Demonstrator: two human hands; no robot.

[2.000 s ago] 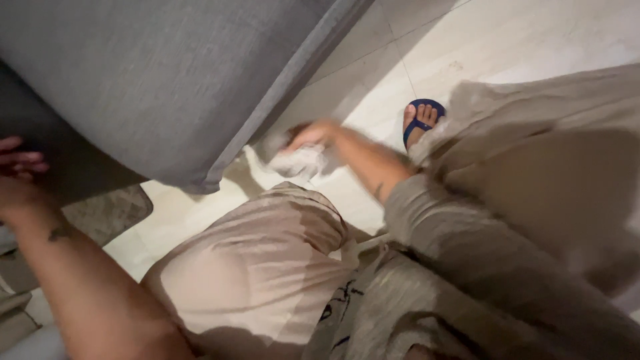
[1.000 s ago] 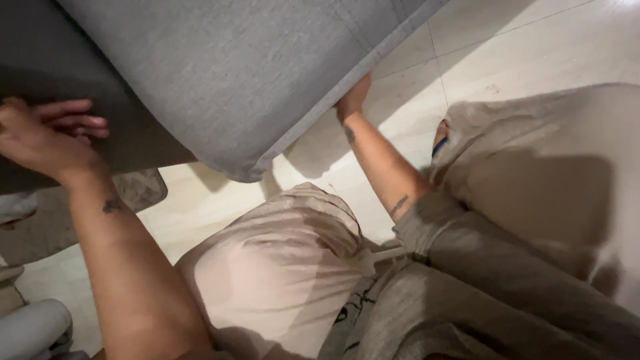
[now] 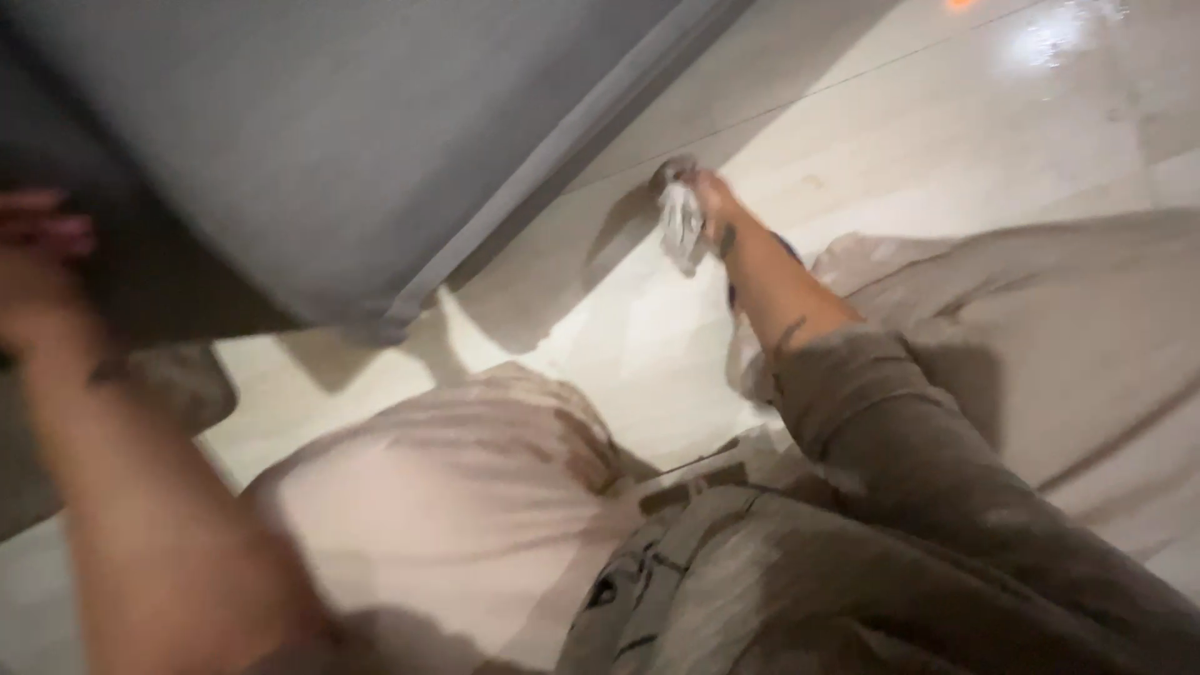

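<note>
My right hand (image 3: 708, 195) is closed around a bunched pale cloth (image 3: 682, 220), low over the light tiled floor (image 3: 647, 352) and away from the grey upholstered furniture (image 3: 394, 122). At the left edge, my left hand (image 3: 42, 253) lies against the dark side of that furniture; it is blurred and partly cut off, and whether its fingers grip anything does not show.
My knees in light trousers (image 3: 441, 506) are bent on both sides. A brownish mat or pad (image 3: 187, 389) lies at the left, below the furniture. Wet-looking bright reflections (image 3: 1050, 42) show on the floor at the upper right.
My right hand was partly hidden by the furniture's edge one second ago; it is now out over the floor with the cloth in view. My left hand stays by the furniture's dark side.
</note>
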